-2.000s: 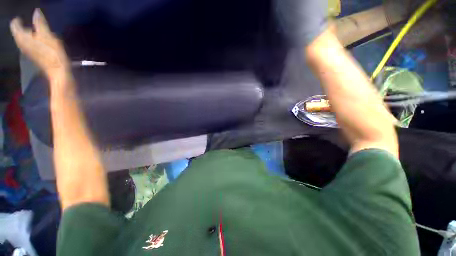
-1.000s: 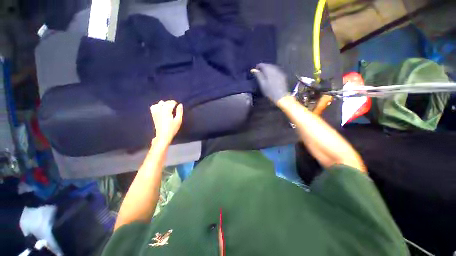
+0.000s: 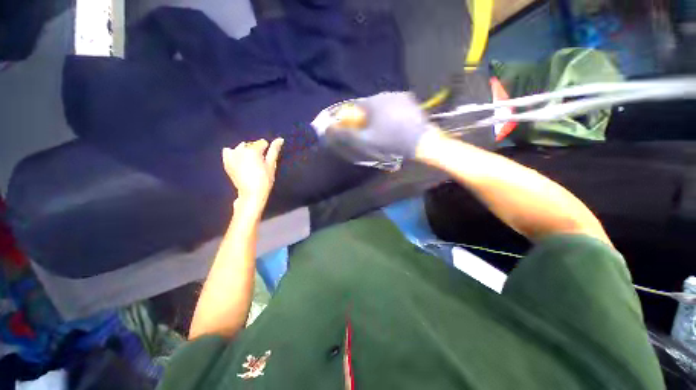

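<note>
A navy garment (image 3: 183,114) lies spread over the dark padded pressing form (image 3: 69,221). My gloved right hand (image 3: 385,122) is shut on the steam iron (image 3: 336,122), its fingers around the handle. The iron is at the garment's right part, its pointed tip toward the left; whether the soleplate touches the cloth is hard to tell. My bare left hand (image 3: 252,167) rests at the garment's near edge, left of the iron, thumb apart from the bent fingers.
Whitish hoses (image 3: 565,99) run from the iron to the right edge. A yellow hose (image 3: 479,34) hangs at the top. A green cloth (image 3: 584,91) and a red-and-white piece (image 3: 502,110) are at right. A white strip (image 3: 99,27) crosses the table at upper left.
The garment, raised and blurred at first, now lies over the form. My right hand has taken hold of the iron and moved it left onto or over the cloth. My left hand has stayed near the edge since one second ago.
</note>
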